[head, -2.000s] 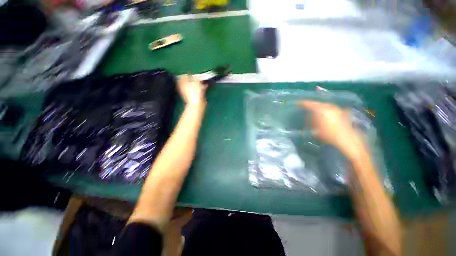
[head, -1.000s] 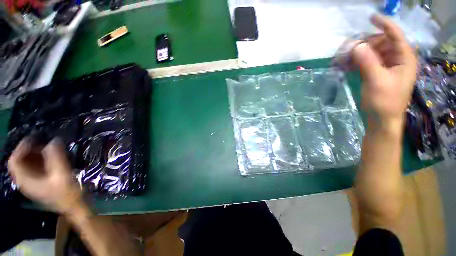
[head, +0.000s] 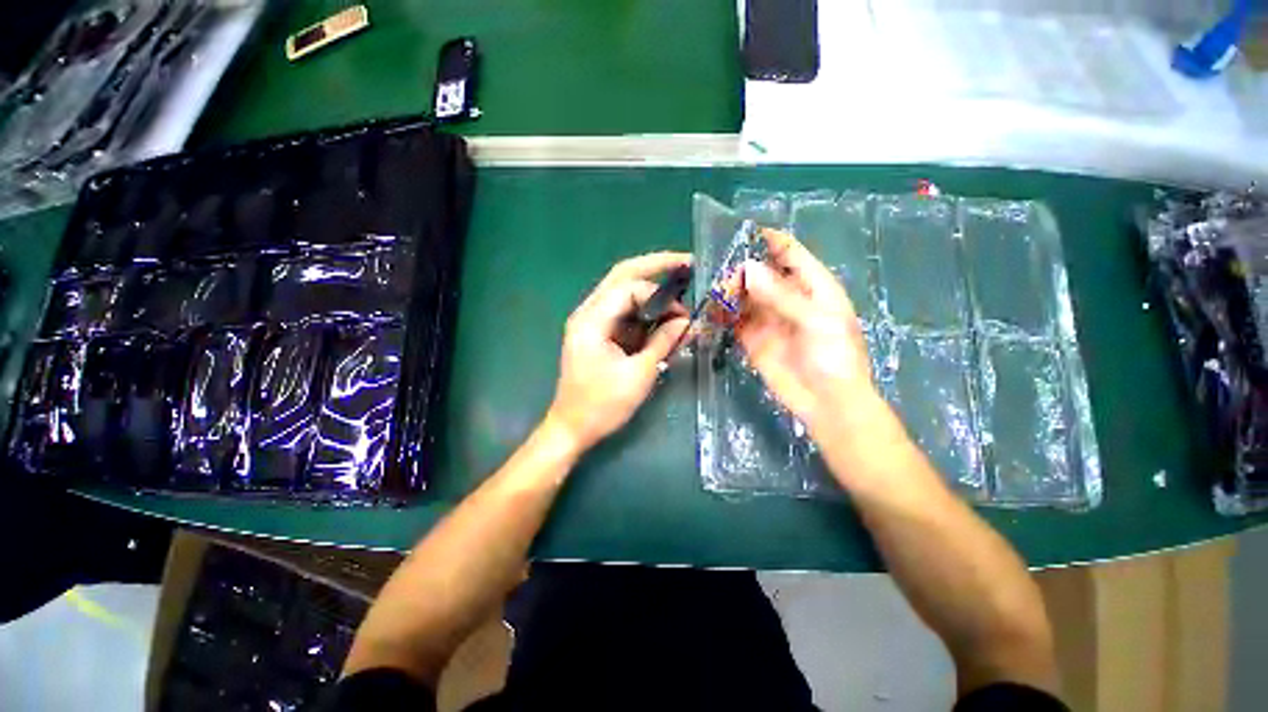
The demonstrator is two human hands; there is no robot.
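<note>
My left hand (head: 612, 348) holds a small black phone housing (head: 665, 296) over the green bench, just left of the clear tray. My right hand (head: 807, 327) holds a small circuit board (head: 729, 288) by its fingertips, close beside the housing. Small dark and reddish bits, perhaps wires, show at the board's lower end. The hands are very near each other; whether the two parts touch I cannot tell. The clear blister tray (head: 923, 334) lies under my right hand, and the pockets I can see hold no boards. The black blister trays (head: 230, 299) are stacked at the left.
A black phone (head: 455, 79) and a gold-coloured phone (head: 328, 31) lie beyond the pale strip (head: 605, 150). A smartphone (head: 782, 39) and a blue object (head: 1213, 46) lie on the white surface. Stacked board trays (head: 1224, 334) stand far right. A carton (head: 181, 612) is below left.
My left hand has come from the black trays to the middle with a housing. My right hand has come down and left from the upper right with the board. The view has shifted.
</note>
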